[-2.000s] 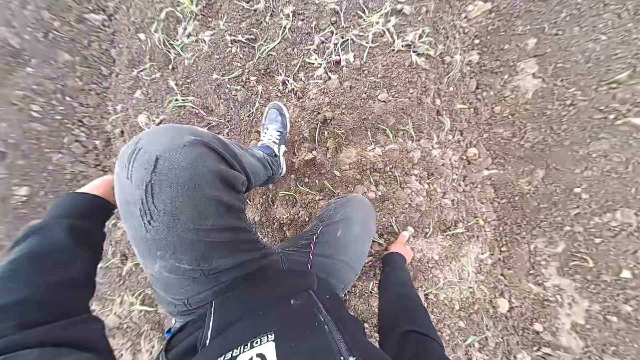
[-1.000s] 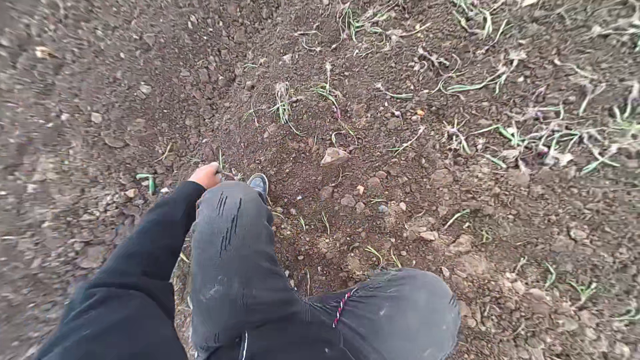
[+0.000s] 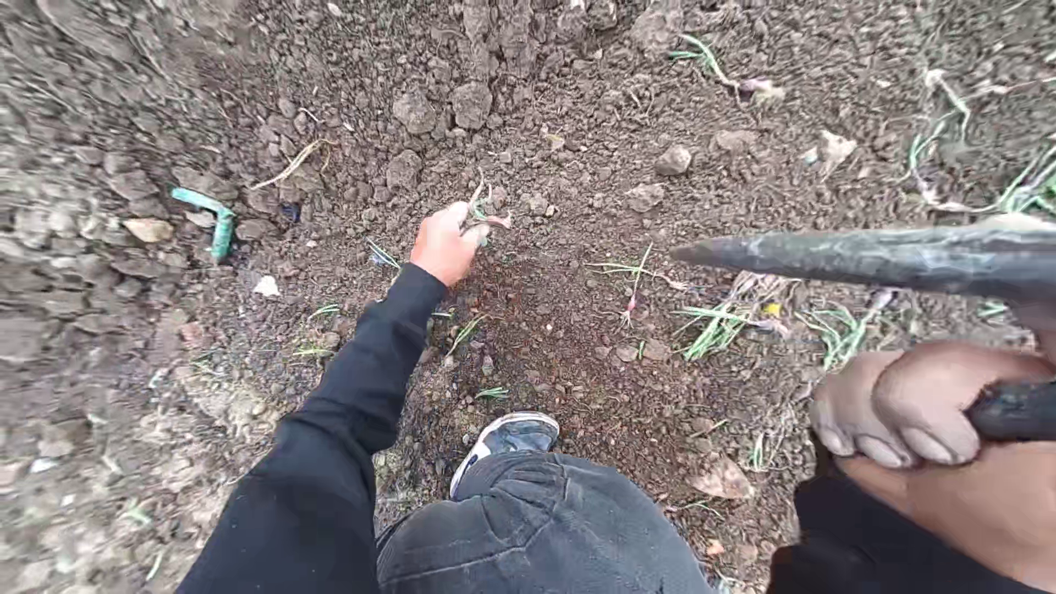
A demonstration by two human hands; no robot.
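Observation:
My left hand [image 3: 445, 243] is near the middle of the view, low over the soil, its fingers closed on a small onion plant [image 3: 487, 213] whose thin stems stick out past the fingertips. At the right edge my right hand [image 3: 916, 408] grips the dark handle [image 3: 1019, 410] of a hand tool. The tool's pointed metal blade [image 3: 841, 257] reaches leftward above the ground. Under and beside its tip lie a loose red onion seedling [image 3: 632, 304] and a bunch of green onion leaves [image 3: 714, 330].
Uprooted onion plants [image 3: 1027, 186] lie at the right. A bent green plastic piece [image 3: 216, 221] sits at the left among stones. Clods [image 3: 472, 105] and a stone [image 3: 673, 160] lie farther up. My shoe [image 3: 516, 433] and knee are at the bottom.
The right hand with the pointed tool has come into view at the right. The left hand, beside my knee a second ago, is now out over the soil. The view has shifted.

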